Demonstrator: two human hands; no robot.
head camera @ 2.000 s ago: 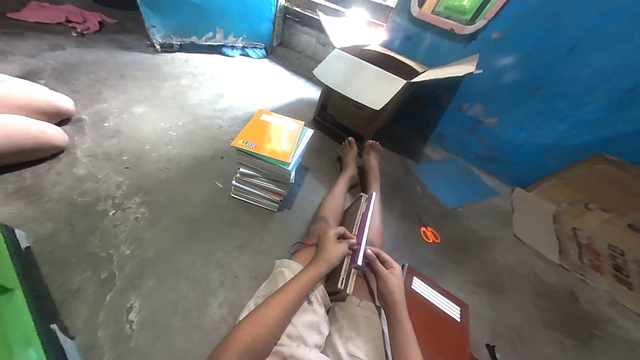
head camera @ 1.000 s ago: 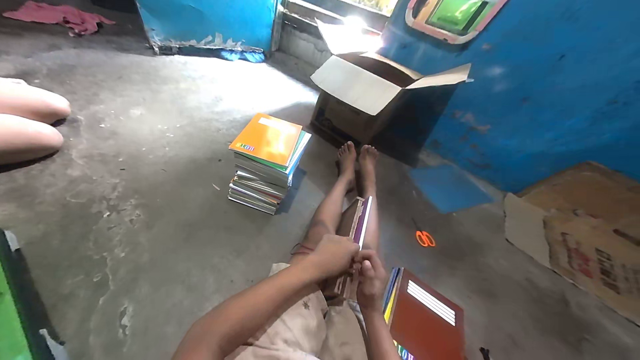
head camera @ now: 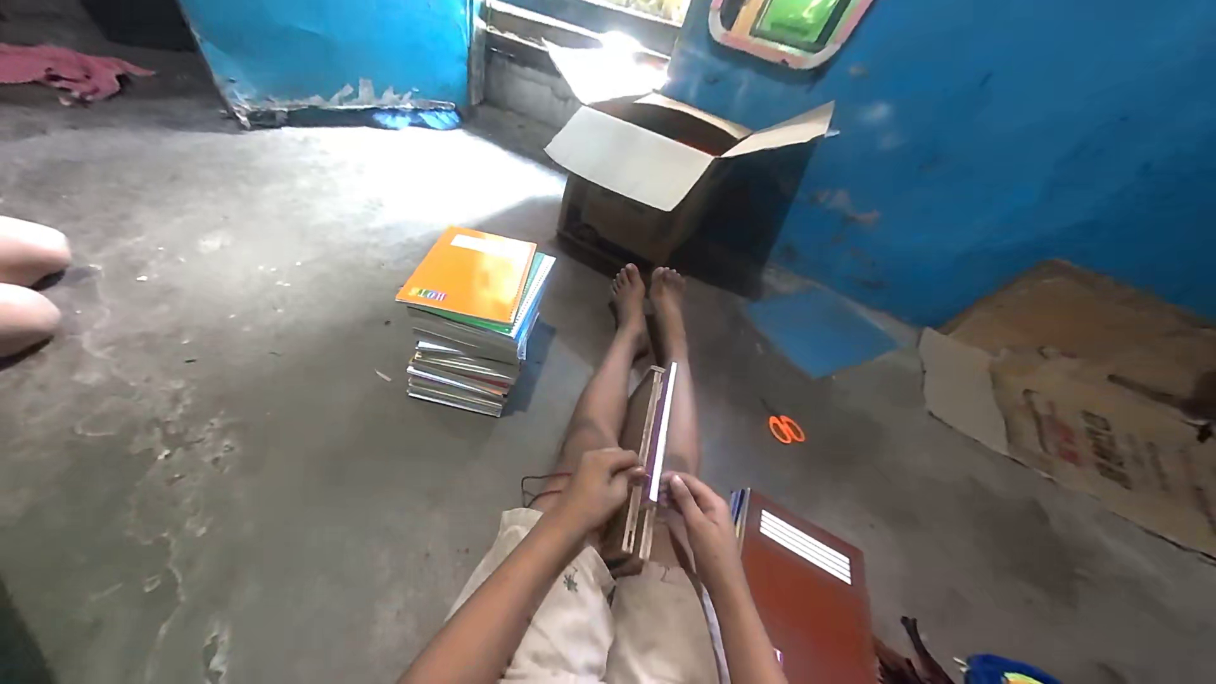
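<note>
Between my legs a brown slatted piece, seemingly wooden, stands on edge, with a thin purple and white strip (head camera: 662, 427) along it. My left hand (head camera: 605, 483) pinches the near part of the strip from the left. On the right, my right hand (head camera: 695, 508) has thumb and fingers at the strip's near end. Whether the strip is a book's edge I cannot tell. Beside my right thigh lies a stack topped by a reddish-brown notebook (head camera: 807, 589) with a white lined label. Left of my shins rises a tall stack of notebooks, an orange notebook (head camera: 475, 271) on top.
An open cardboard box (head camera: 632, 157) stands beyond my feet by the blue wall. Orange-handled scissors (head camera: 786, 429) lie right of my legs. Flattened cardboard (head camera: 1092, 418) and a blue sheet (head camera: 822, 328) are on the floor at right. Another person's bare legs (head camera: 28, 285) show at far left.
My hands were close together over the near end of the strip a second ago. Now they are apart, one on each side of it.
</note>
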